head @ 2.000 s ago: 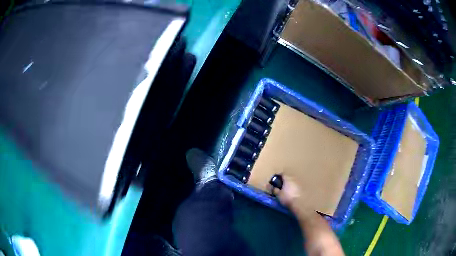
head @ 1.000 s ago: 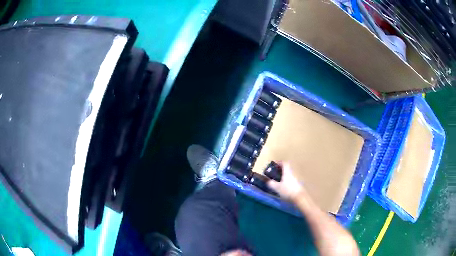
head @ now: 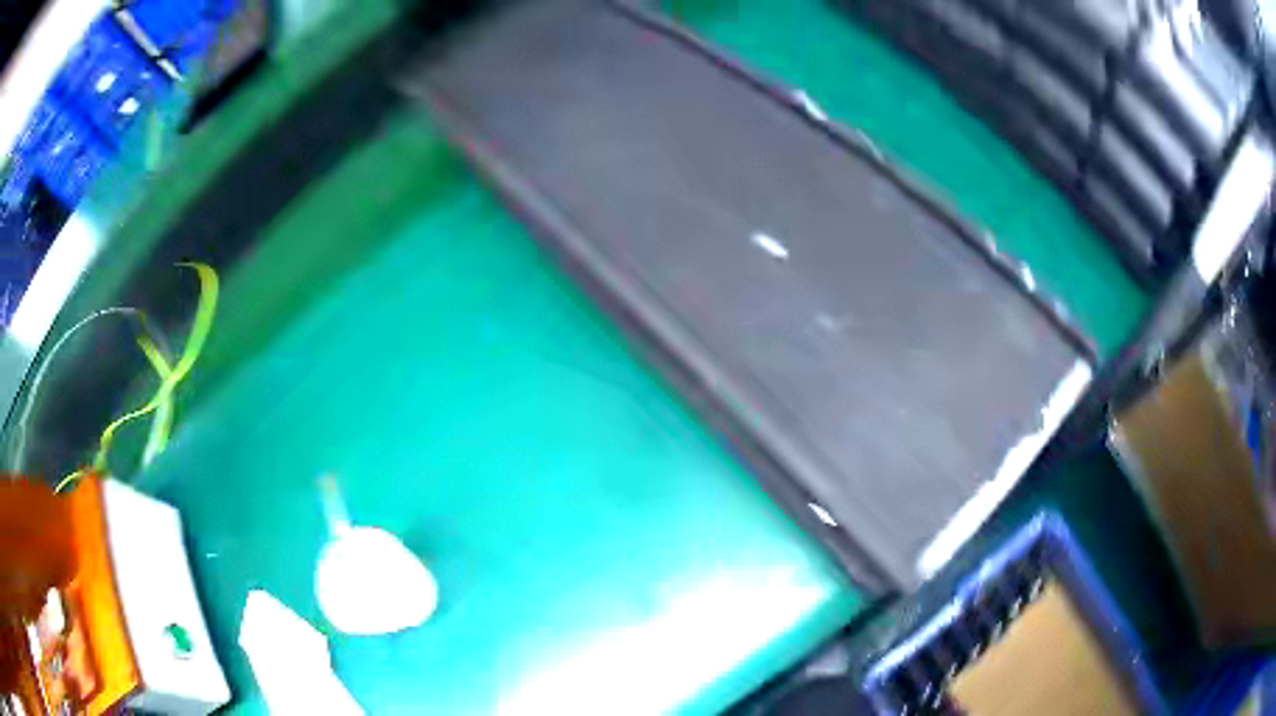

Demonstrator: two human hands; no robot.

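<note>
No hand shows in the current view, which is blurred. A long dark grey tray or board (head: 784,280) lies across the green bench mat (head: 462,378) towards the right. A round white disc (head: 375,579) lies on the mat at lower left, with a thin pale stick (head: 333,506) at its upper edge. An angular white sheet (head: 291,657) lies beside it. At lower right, a blue crate (head: 1106,616) holds a row of black housings (head: 966,643) along one side, beside a tan cardboard sheet (head: 1050,664).
An orange-topped pale fixture (head: 165,595) stands at the lower left edge. A yellow-green wire (head: 165,371) loops behind it. Blue bins (head: 98,105) show at upper left. Another tan panel (head: 1201,490) stands at the right, below dark ribbed stacks (head: 1064,98).
The view has swung from the floor crate to the bench. The right hand, which held a black housing over the crate, is out of the picture. The crate now shows only partly at lower right.
</note>
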